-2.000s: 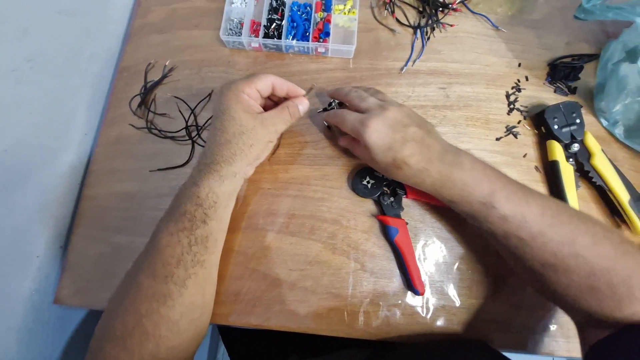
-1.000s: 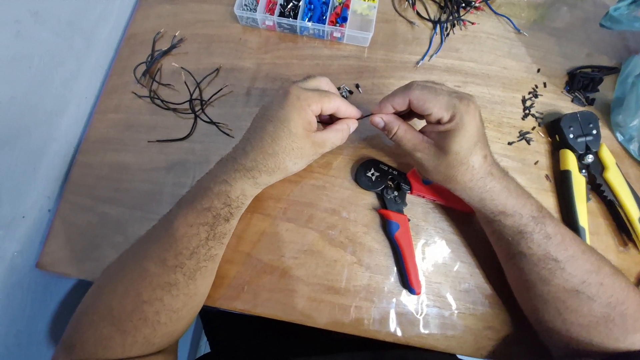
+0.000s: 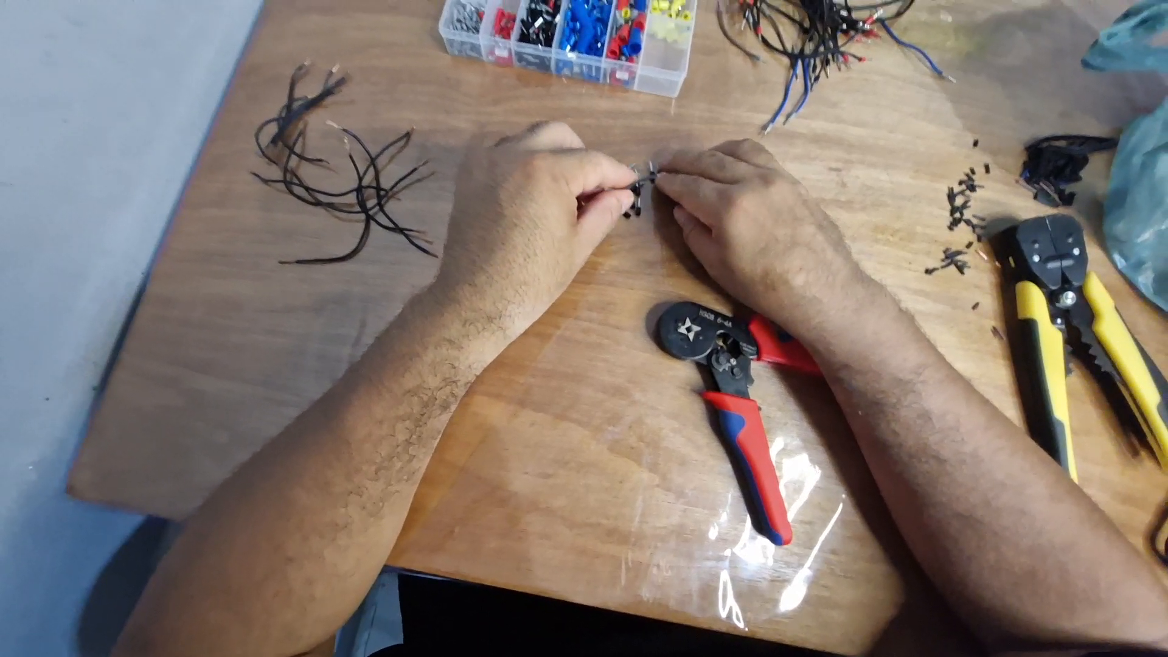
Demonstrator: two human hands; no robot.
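My left hand (image 3: 547, 214) pinches a thin dark wire (image 3: 643, 181) between thumb and forefinger, above the middle of the wooden table. Close on its right, the fingertips of my right hand (image 3: 744, 214) are at the wire's end; whether they grip anything is hidden. Several small black wire ferrules (image 3: 634, 205) lie just under and between the fingertips. A ferrule crimping tool (image 3: 730, 365) with red and blue handles lies below my right hand, one handle partly under the wrist. Short black wires (image 3: 356, 187) with bare ends lie left of my left hand.
A clear compartment box (image 3: 566, 64) of coloured ferrules stands at the back. Behind my right hand lies a bundle of black and blue wires (image 3: 812, 41). At right are black insulation scraps (image 3: 960, 201), a yellow-handled wire stripper (image 3: 1063, 274), dark pieces (image 3: 1054, 169) and a bluish plastic bag (image 3: 1141, 201).
Both hands met fingertip to fingertip on the wire one second ago; now my right hand is turned palm down, its fingers near the ferrules. The crimping tool lies still.
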